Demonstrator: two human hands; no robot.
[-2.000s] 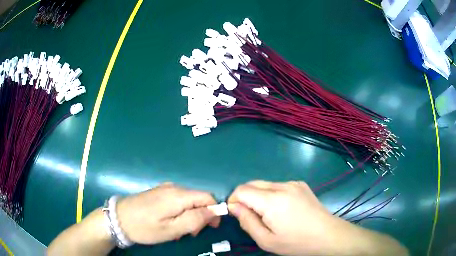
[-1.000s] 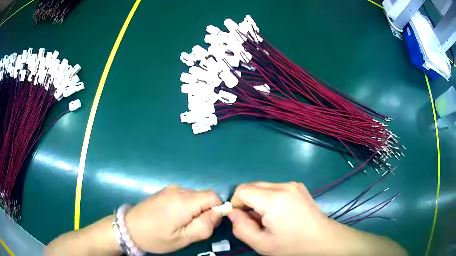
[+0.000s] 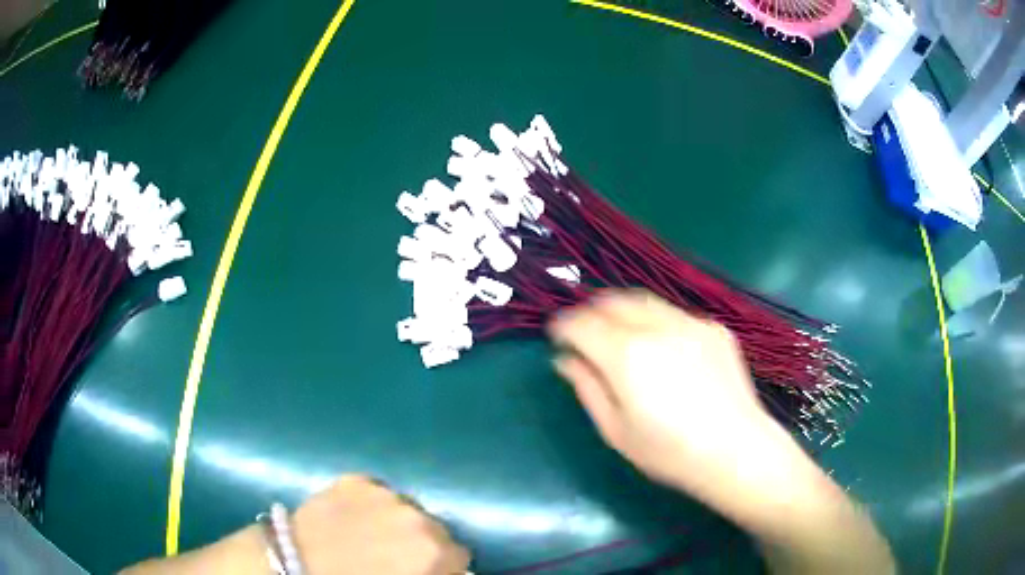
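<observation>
The main bundle of leads lies fanned at the centre, its white connector housings at the upper left and its metal tips at the lower right. My right hand, slightly blurred, is over the near side of this bundle; its fingertips are by the wires, and whether they grip any cannot be told. My left hand, with a beaded bracelet at the wrist, is curled at the bottom edge, its fingertips hidden or cut off. Dark red wires show at the bottom between my hands.
The left bundle of leads is at the left edge, with one housing sticking out. A far bundle is at the top left. A blue box, a grey-white device, a pink round grille and a clear piece are at the right.
My hands have parted. My right hand has moved forward over the main bundle; my left has moved down and left. The housing between my fingertips no longer shows. The view has tilted up.
</observation>
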